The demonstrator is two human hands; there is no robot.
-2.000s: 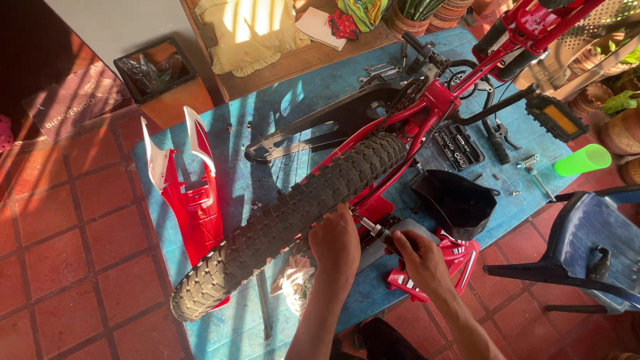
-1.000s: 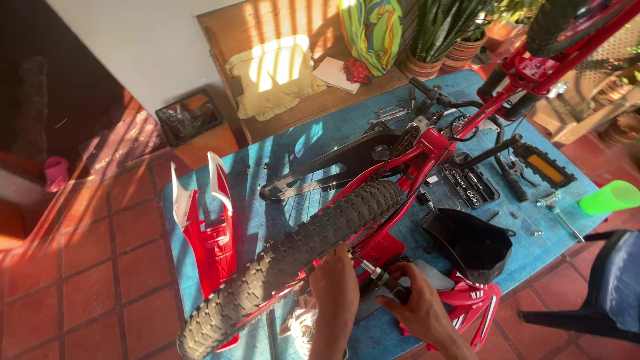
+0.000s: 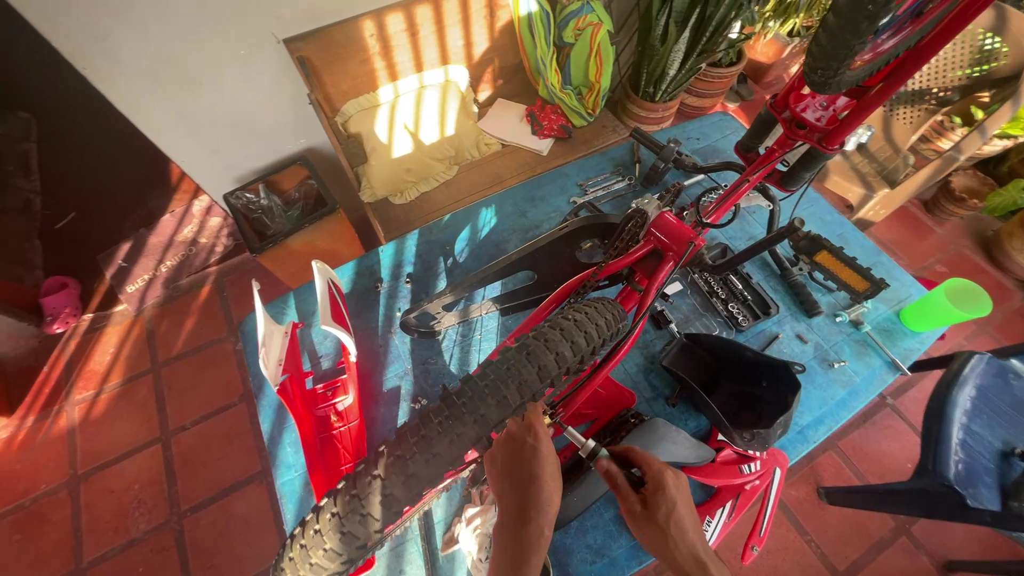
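A red bicycle frame (image 3: 672,240) lies upside down on a blue table, its knobby rear tire (image 3: 480,408) reaching toward me. My right hand (image 3: 652,496) grips the dark handle of a driver-type tool (image 3: 586,445); its silver shaft points at the frame beside the wheel. Against the wheel's side, near the tool's tip, is my left hand (image 3: 524,460), its fingers bent around something hidden at the frame end. Just right of the hands lie a grey seat-like part (image 3: 668,442), a black plastic housing (image 3: 736,392) and a red plastic fairing (image 3: 748,488).
A socket set (image 3: 732,296), wrenches (image 3: 604,186), a black chain guard (image 3: 512,280) and a red-and-white fender (image 3: 324,400) lie on the table (image 3: 640,552). A green cup (image 3: 948,304) stands at the right edge. Beyond are a wooden bench (image 3: 416,212), a blue chair (image 3: 972,432) and potted plants (image 3: 656,88).
The view has shifted, showing more of the bench and plants. Both hands stay beside the rear wheel, with the tool still in my right hand.
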